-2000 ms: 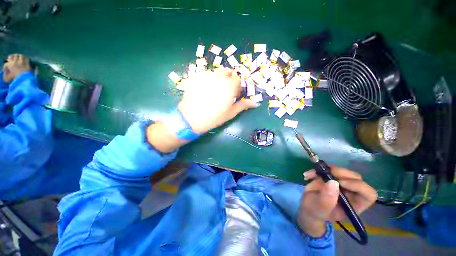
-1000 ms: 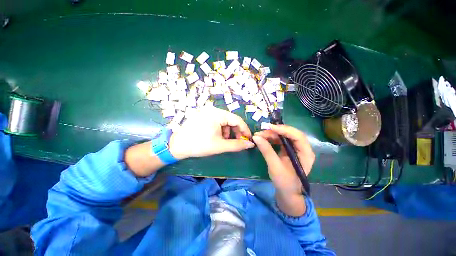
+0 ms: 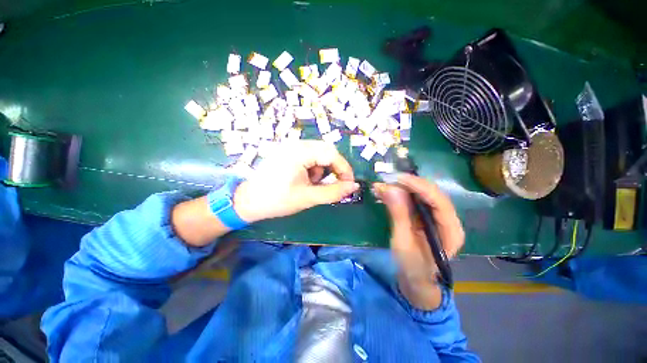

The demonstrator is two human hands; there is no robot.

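My left hand (image 3: 291, 186), with a blue band on its wrist, pinches something small, a pouch cell as far as its pale edge shows, by the dark device unit (image 3: 348, 197). The unit is partly hidden under my fingertips. My right hand (image 3: 426, 230), somewhat blurred, holds the black soldering iron (image 3: 432, 237) across the palm, its tip end pointing away from me. The right thumb and forefinger are close together just right of the unit; whether they hold a lead cannot be seen. A single cell (image 3: 384, 167) lies beyond them. The pile of white pouch cells (image 3: 305, 106) lies behind my hands.
At the right stand the fume fan (image 3: 465, 112), the tan tip cleaner pot (image 3: 545, 164) and a black box with a yellow label (image 3: 625, 208), with cables at the bench edge. At the left is the solder spool (image 3: 34, 159), its thin wire running towards my hands. A blue sleeve shows far left.
Since two seconds ago my left hand has come from the pile to the near side, and my right hand has come in beside it. Since one second ago the right fingertips have parted slightly from the left.
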